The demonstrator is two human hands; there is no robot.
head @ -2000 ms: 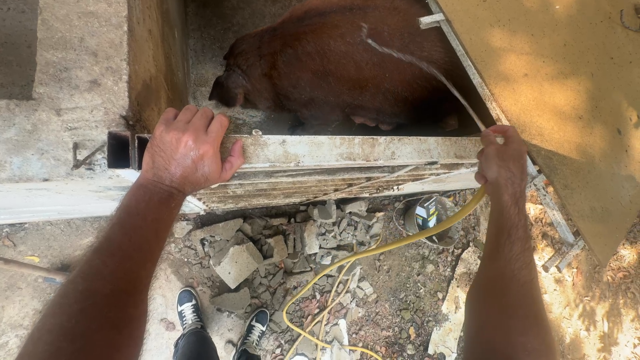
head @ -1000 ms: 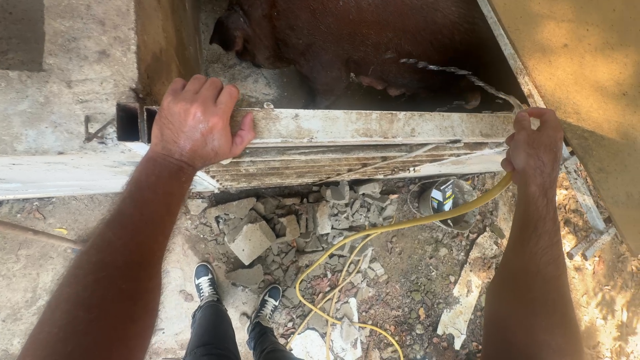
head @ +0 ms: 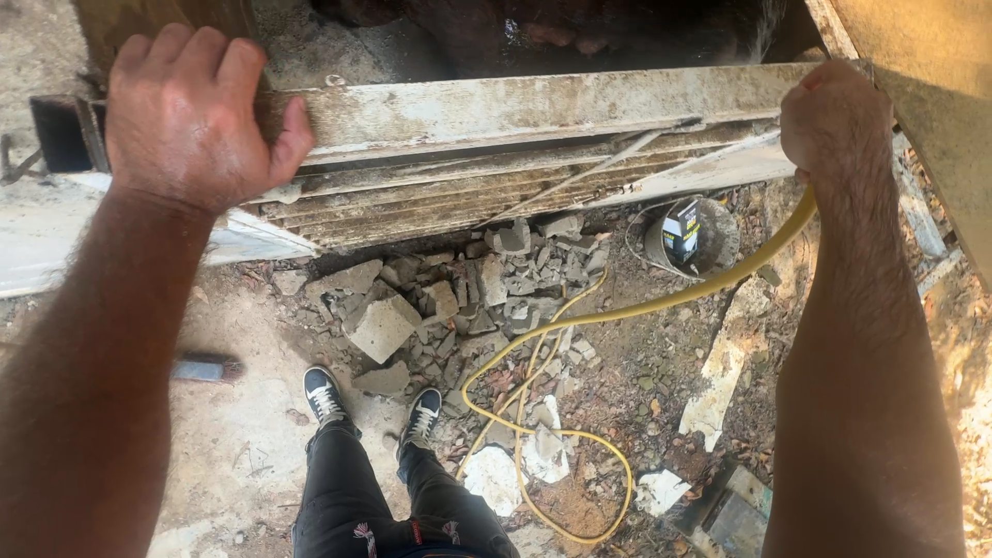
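Note:
My left hand [head: 194, 116] rests over the top rail of a worn, white-painted gate [head: 542, 108], near its left end, thumb spread to the right. At the rail's right end, my right hand [head: 837, 116] is closed around a yellow hose [head: 674, 298], which runs down and loops over the ground. The hose's outlet is hidden behind that hand. A thin spray of water [head: 766, 31] shows beyond the rail. Behind the gate, a dark reddish-brown animal [head: 457, 27], seen only in part, is on the wet pen floor.
Broken concrete rubble [head: 384, 329] lies below the gate, near my shoes. A bucket [head: 717, 236] holding a printed box stands to its right. A brush [head: 203, 370] lies on the concrete at left. A tan panel [head: 930, 101] juts in at upper right.
The view has tilted down toward my feet, so less of the animal shows. My left hand stays on the rail; my right hand still holds the hose, now down at the rail's right end.

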